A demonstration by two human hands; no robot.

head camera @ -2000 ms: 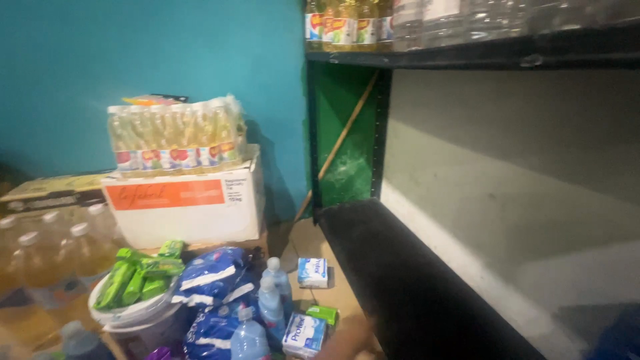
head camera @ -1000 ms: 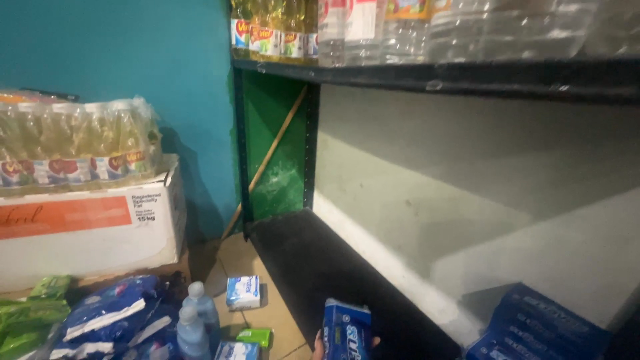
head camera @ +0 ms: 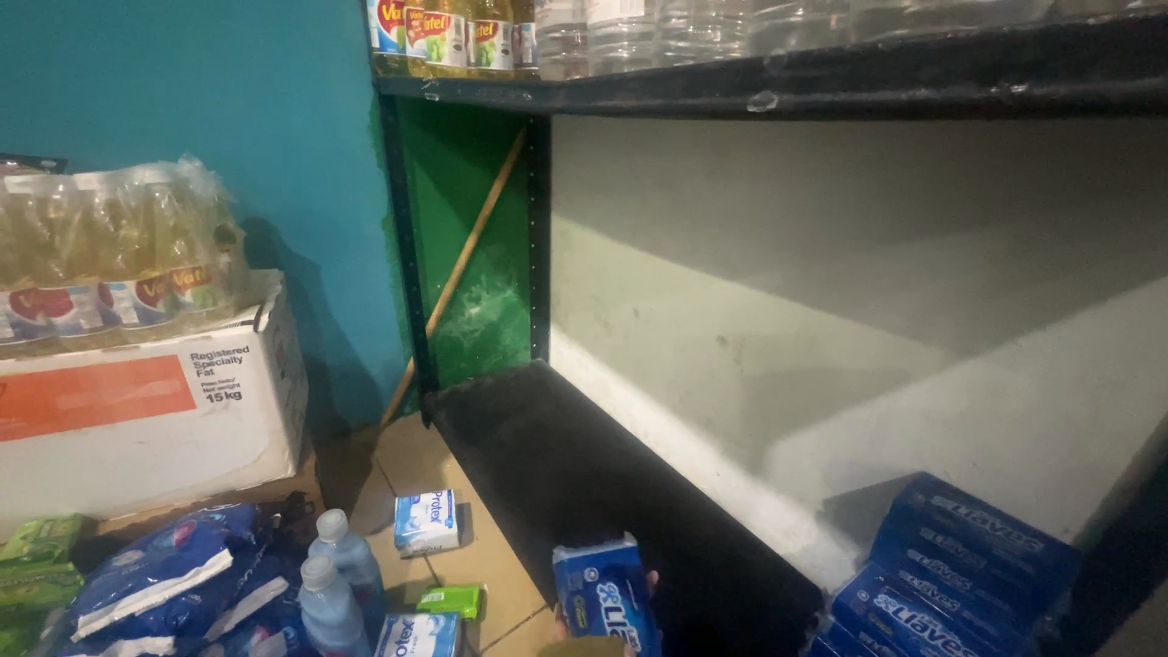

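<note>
At the bottom centre, my left hand (head camera: 653, 580) is mostly hidden behind an upright blue Llaves soap pack (head camera: 602, 584), with fingertips showing at its edge. A blurred olive-brown shape covers the pack's lower end. My right hand cannot be made out. The pack stands out against the black lower shelf (head camera: 584, 474). More blue Llaves packs (head camera: 949, 566) are stacked at the lower right. On the tiled floor to the left are a white and blue Protex soap pack (head camera: 426, 520), a second Protex pack (head camera: 420, 634) and a small green pack (head camera: 452, 600).
Pale blue bottles (head camera: 333, 593), blue plastic bags (head camera: 164, 575) and green packs (head camera: 41, 557) crowd the lower left. Behind them, a white carton (head camera: 246, 438) bears wrapped oil bottles (head camera: 137, 246). Bottles line the upper shelf (head camera: 684, 96); a wooden stick (head camera: 474, 237) leans behind the upright.
Two seconds ago a blurred hand was low beside the floor packs; the blue pack has since come into view in my hand. The view has swung right, showing the stacked packs.
</note>
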